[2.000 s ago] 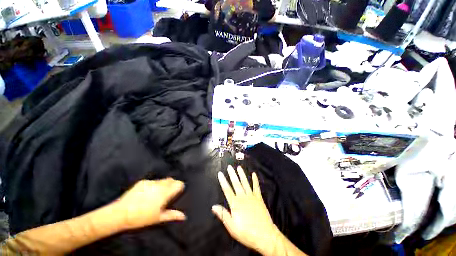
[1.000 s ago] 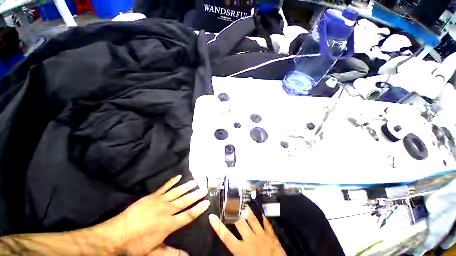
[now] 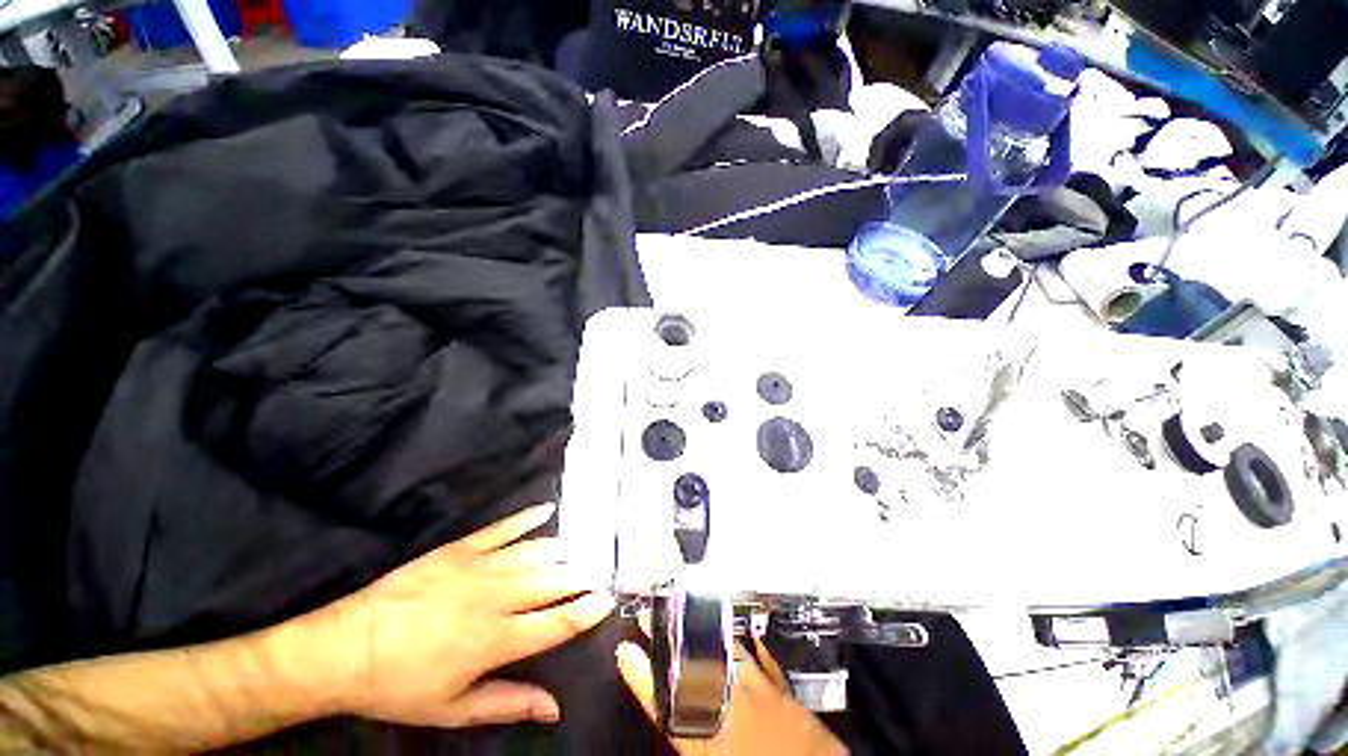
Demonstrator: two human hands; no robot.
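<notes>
The large black garment lies heaped to the left of the white sewing machine head and runs under its left end. My left hand lies palm down on the fabric, fingers spread and tips close to the head's left edge. My right hand is on the fabric below the head, partly hidden behind the shiny upright metal piece and cut off by the bottom edge. The needle area is hidden under the head.
A blue-purple bottle leans behind the head. Dark fabric with white piping lies behind it. White cloths are at the back right. A pale cloth hangs at the right end. Blue bins stand at the back left.
My view has moved down close over the machine head. My left hand has moved from lower on the garment to beside the head's left end. My right hand is now more hidden by the head.
</notes>
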